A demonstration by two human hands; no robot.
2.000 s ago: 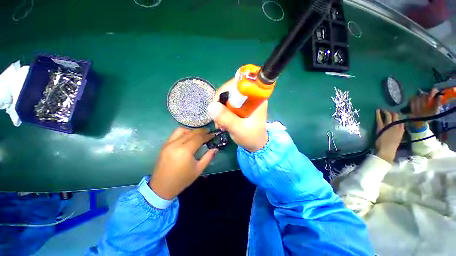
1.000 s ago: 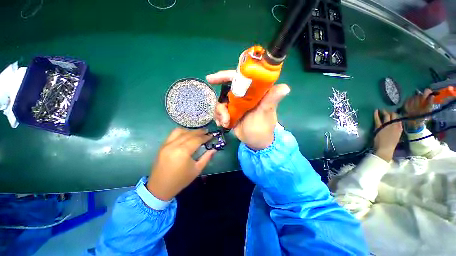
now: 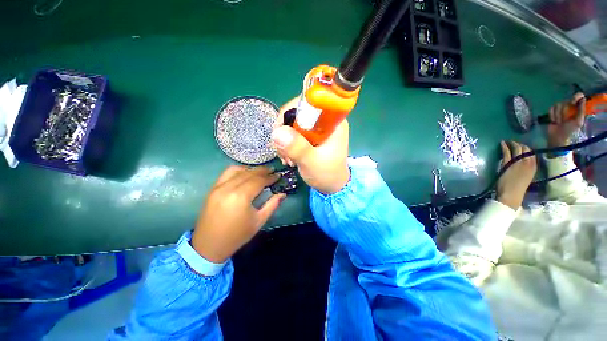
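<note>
My left hand (image 3: 231,210) holds a small black housing (image 3: 285,182) between thumb and fingers, near the bench's front edge. My right hand (image 3: 319,154) is closed around the orange electric screwdriver (image 3: 331,101), which has a white label and a thick black part running up from its top. The screwdriver's lower end is hidden behind my right hand, just above the housing; I cannot tell if the bit touches it. The round dish of tiny silver screws (image 3: 246,129) lies just behind my hands.
A dark-blue bin (image 3: 94,126) of metal strips stands left, beside white crumpled material (image 3: 11,120). A black compartment tray (image 3: 436,81) is at right rear. Pale pins (image 3: 458,143) and a binder clip (image 3: 436,183) lie right. A neighbour's hands (image 3: 517,174), screwdriver (image 3: 594,104) and dish (image 3: 521,113) are far right.
My right hand's fingers, spread around the screwdriver a second ago, are closed around it again. My left hand still holds the housing. The neighbour's screwdriver has moved up and its dark end now shows.
</note>
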